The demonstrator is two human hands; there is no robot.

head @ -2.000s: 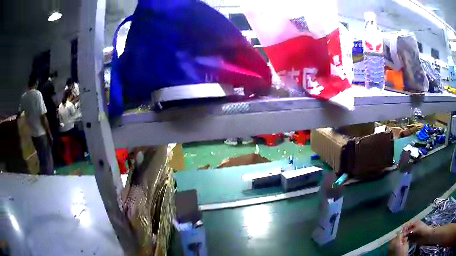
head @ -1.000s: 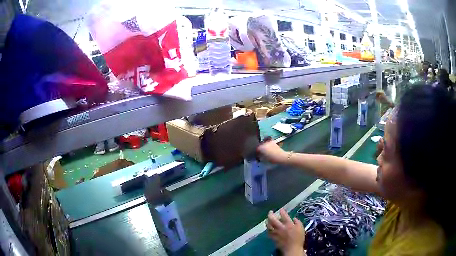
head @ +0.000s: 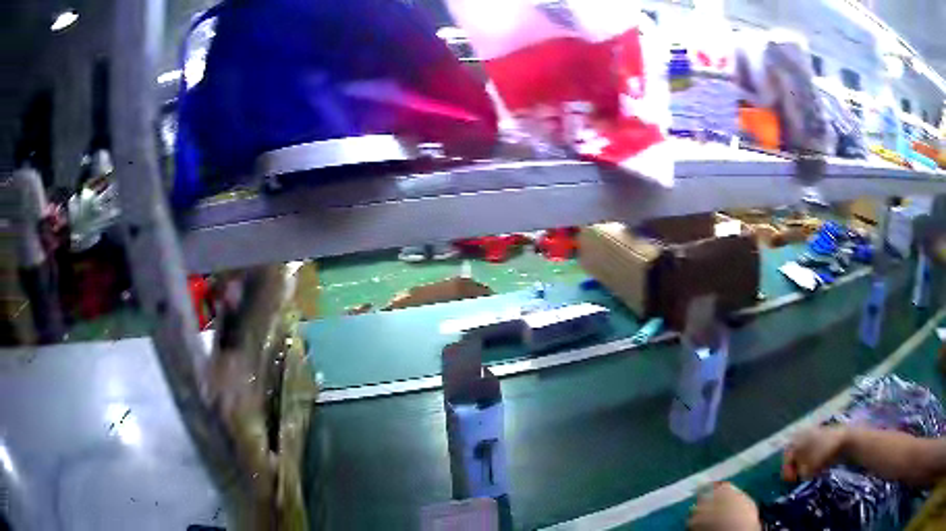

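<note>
Neither of my hands is in view. On the dark green conveyor belt (head: 591, 436) in front of me, a white-blue retail box (head: 477, 451) stands upright with its dark top flap open. A second open retail box (head: 697, 394) stands farther right. Two more upright boxes, one of them here (head: 871, 313), stand small and blurred farther along. A pale box-like item (head: 462, 515) is cut off by the bottom edge. At the lower right, a neighbouring worker's hands (head: 814, 451) are by a tangled heap of silvery and dark cables (head: 892, 404).
A metal shelf (head: 415, 213) crosses above, with a blue bag (head: 322, 93) and a red-and-white bag (head: 565, 83). A post and flattened cardboard (head: 259, 384) stand left, beside a white table (head: 93, 415). An open brown carton (head: 622, 264) and pale boxes (head: 565, 324) lie across the belt.
The view swung right, then back left. The neighbour's arm, reaching to a box flap one second ago, is now back by the cables, and the head is out of view. Retail boxes have shifted along the belt.
</note>
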